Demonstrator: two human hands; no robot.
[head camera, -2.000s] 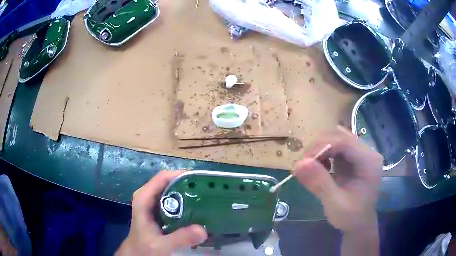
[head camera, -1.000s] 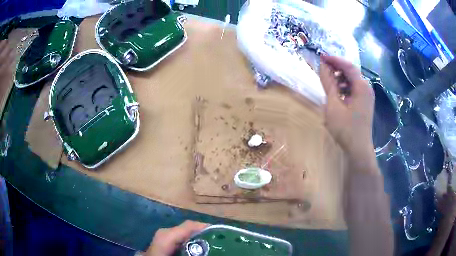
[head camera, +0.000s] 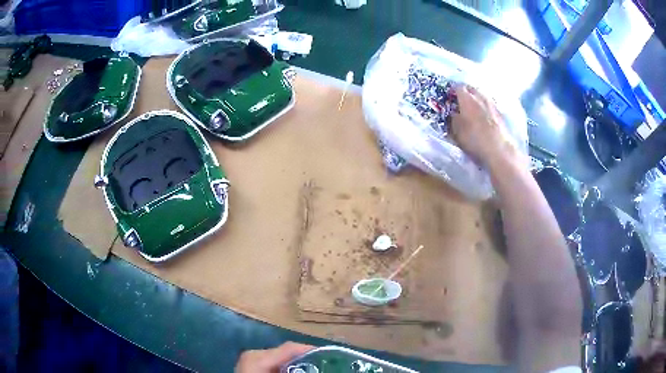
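Note:
My left hand (head camera: 266, 358) holds a glossy green car body shell (head camera: 343, 360) at the bottom edge; both are cut off by it. My right hand (head camera: 471, 120) reaches into the open white plastic parts bag (head camera: 398, 120), with its fingertips among small silver and red bits (head camera: 427, 95). What the fingers touch or hold is hidden. The white glue dish (head camera: 365, 293) sits on the stained cardboard pad (head camera: 328, 218) with a thin pale stick (head camera: 407, 262) leaning in it. A white lump (head camera: 382, 242) lies behind the dish.
Green shells (head camera: 175, 207) stand at the left on the cardboard sheet (head camera: 263, 175), one more behind them. Dark shells (head camera: 610, 248) are grouped at the right. Another pale stick (head camera: 346, 89) lies near the bag. Blue bins (head camera: 613, 91) are at the upper right. The green bench edge (head camera: 161, 302) curves in front.
The stick left my right hand and now rests in the dish. My right hand moved from the shell to inside the bag. The held shell sits lower in view, and the camera view shifted.

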